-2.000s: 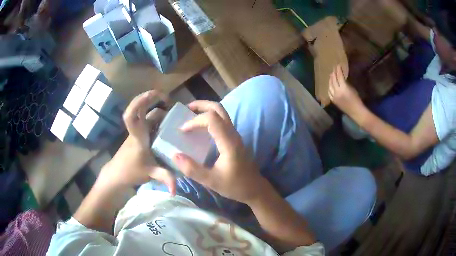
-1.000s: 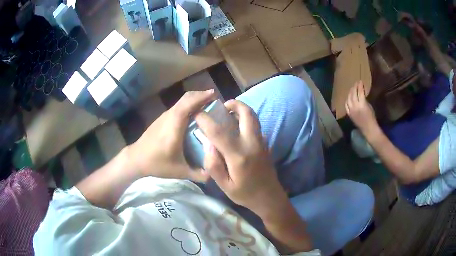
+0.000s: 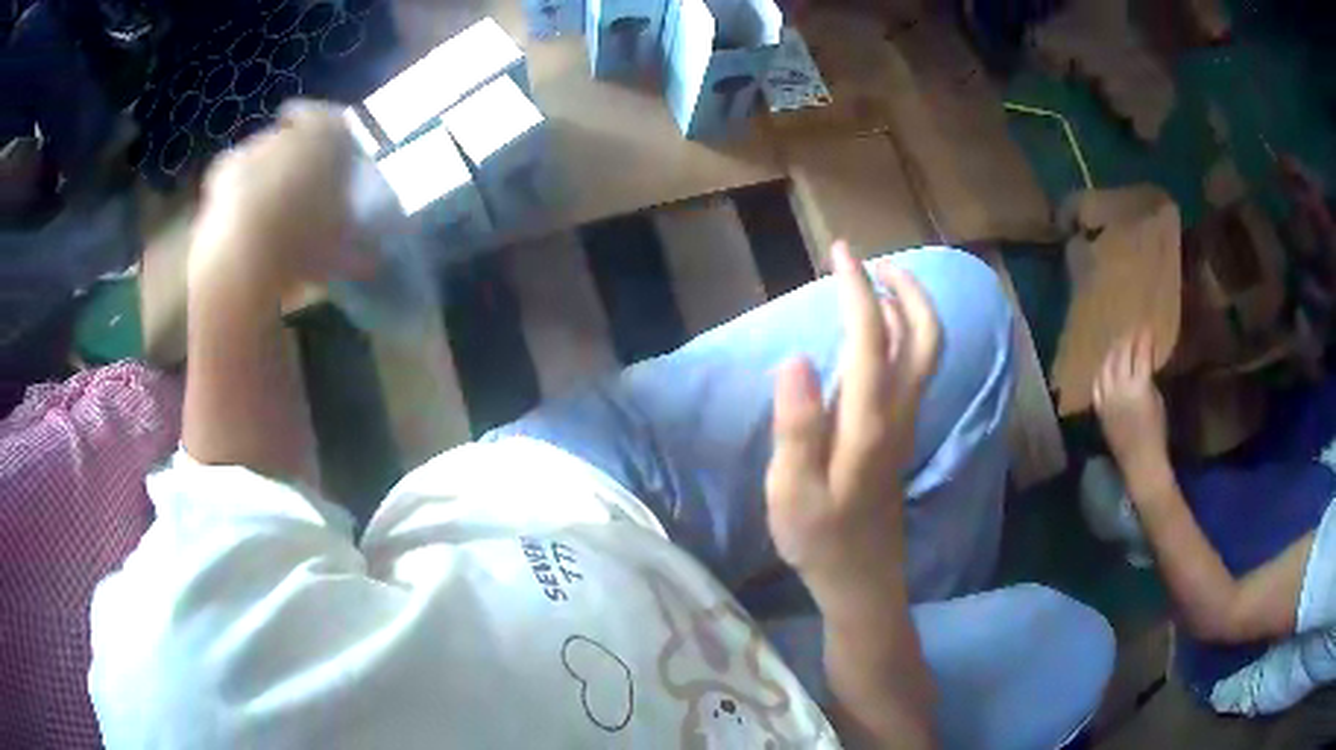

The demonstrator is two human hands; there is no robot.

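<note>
My left hand [image 3: 286,198] is motion-blurred at the upper left, closed around a pale blue carton [image 3: 384,252], also blurred, beside the closed cartons. The closed cartons [image 3: 498,117] stand in a tight group with white tops up; my left hand may cover part of the group. My right hand [image 3: 865,425] is raised over my right thigh, empty, fingers apart. Open cartons [image 3: 718,88] with raised flaps and printed blue sides stand beyond, cut off by the top edge.
Brown cardboard sheet [image 3: 615,154] lies under the cartons over a slatted pallet [image 3: 550,308]. Dark round items [image 3: 257,73] are at the upper left. A printed label [image 3: 793,73] lies beside the open cartons. At right, a person's hand [image 3: 1128,393] touches a brown cardboard piece [image 3: 1125,271].
My hands have parted. My left hand has moved with the carton from in front of me to the closed group; my right hand has let go. The view has shifted, so the surroundings appear further right.
</note>
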